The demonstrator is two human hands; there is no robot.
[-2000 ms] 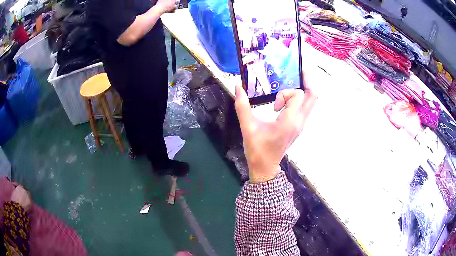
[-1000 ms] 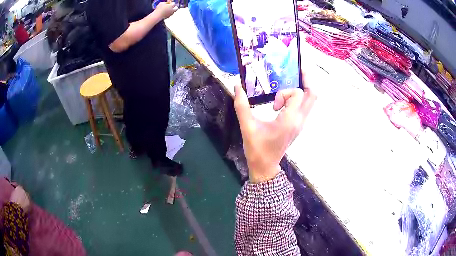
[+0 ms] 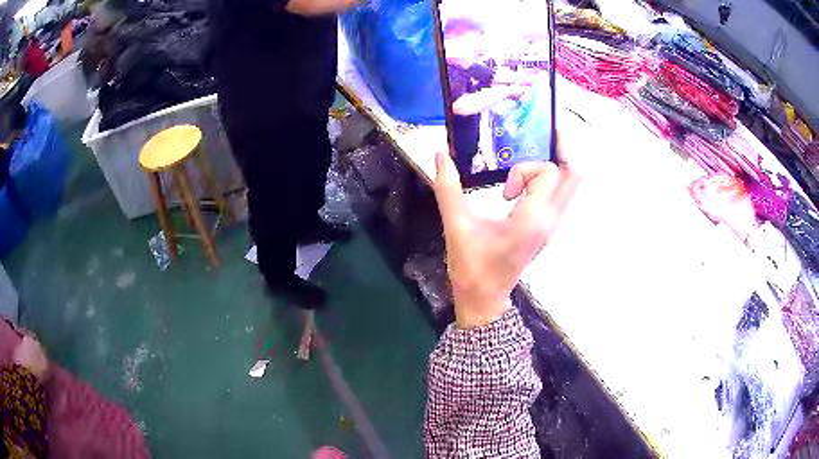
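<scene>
My left hand point(image 3: 498, 238), bare, in a checked sleeve, holds a black smartphone point(image 3: 500, 85) upright by its lower part. Its thumb is along the left edge, fingers are at the right edge and bottom. The lit screen shows the scene ahead; the phone's top is cut off by the frame. My right hand is not in view. Behind the phone, to its left, a large blue plastic sack point(image 3: 395, 58) stands on the white table point(image 3: 593, 251). A person in black point(image 3: 278, 116) stands beside it, with a forearm reaching towards it; that hand is partly cut off.
Folded garments point(image 3: 682, 94) and a pink-red bundle point(image 3: 732, 202) line the table's far side; clear film point(image 3: 763, 376) lies near. Left are a stool point(image 3: 171, 148), a tub of black cloth point(image 3: 135, 166) and blue sacks point(image 3: 38, 157). Another person's hand point(image 3: 31, 356) shows lower left. Scraps point(image 3: 259, 368) lie on the floor.
The person in black has moved right, closer to the table, with a forearm now out towards the blue sack. My left hand and the phone have shifted slightly right.
</scene>
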